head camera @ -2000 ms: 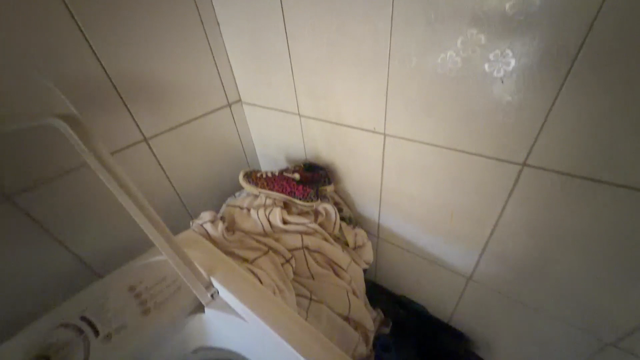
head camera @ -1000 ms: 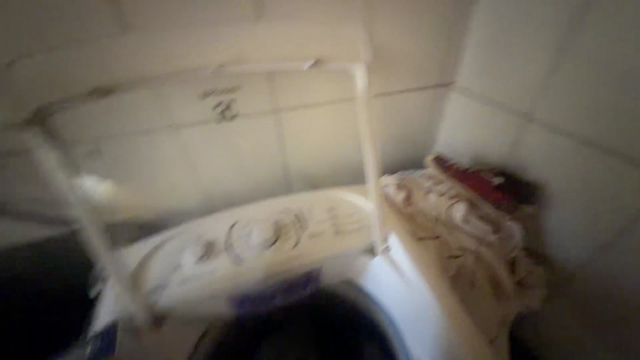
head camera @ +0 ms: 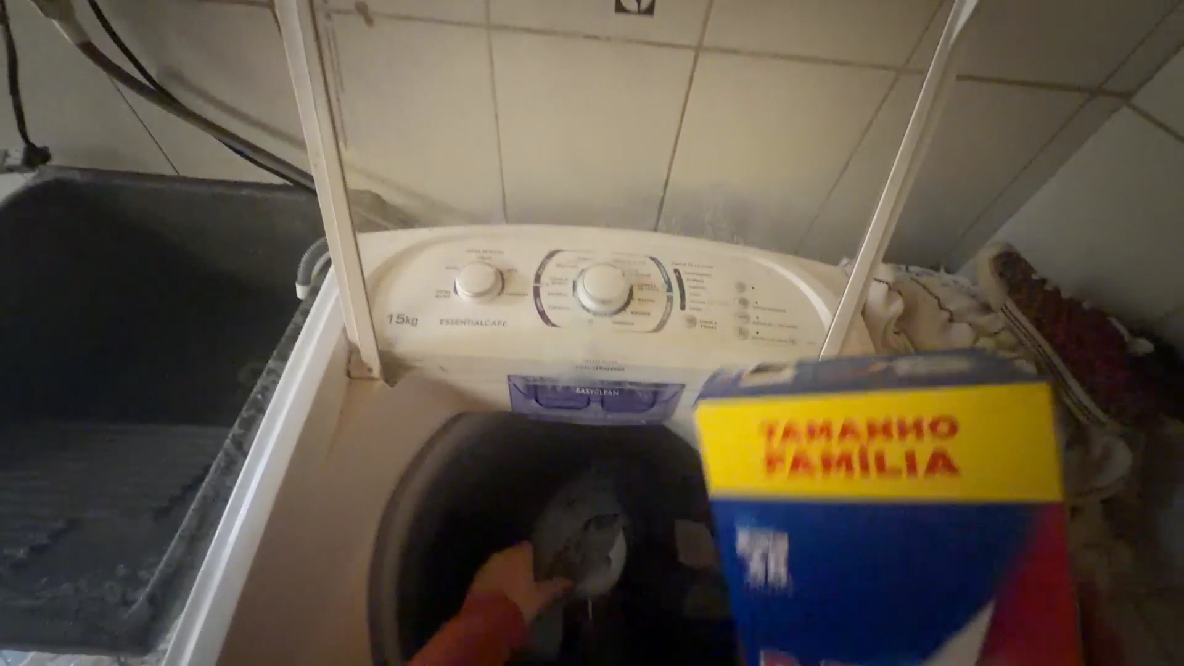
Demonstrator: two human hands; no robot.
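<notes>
A white top-loading washing machine (head camera: 398,342) stands with its lid up; two knobs and a purple dispenser (head camera: 597,400) show on it. My left hand (head camera: 511,581) reaches into the dark drum, its fingers at a pale, greyish item (head camera: 592,546) inside; whether they grip it is unclear. A blue, yellow and red cardboard box (head camera: 883,527) bearing writing covers the drum's right side in the foreground. My right hand is not visible.
A dark laundry sink (head camera: 120,296) adjoins the machine at left, with hoses (head camera: 194,111) above it. Checked cloth (head camera: 934,305) and a patterned shoe (head camera: 1064,324) lie at right. A tiled wall rises behind.
The view has swung left from the corner to the machine. My left hand and the box are now in view; neither shows in the earlier frames.
</notes>
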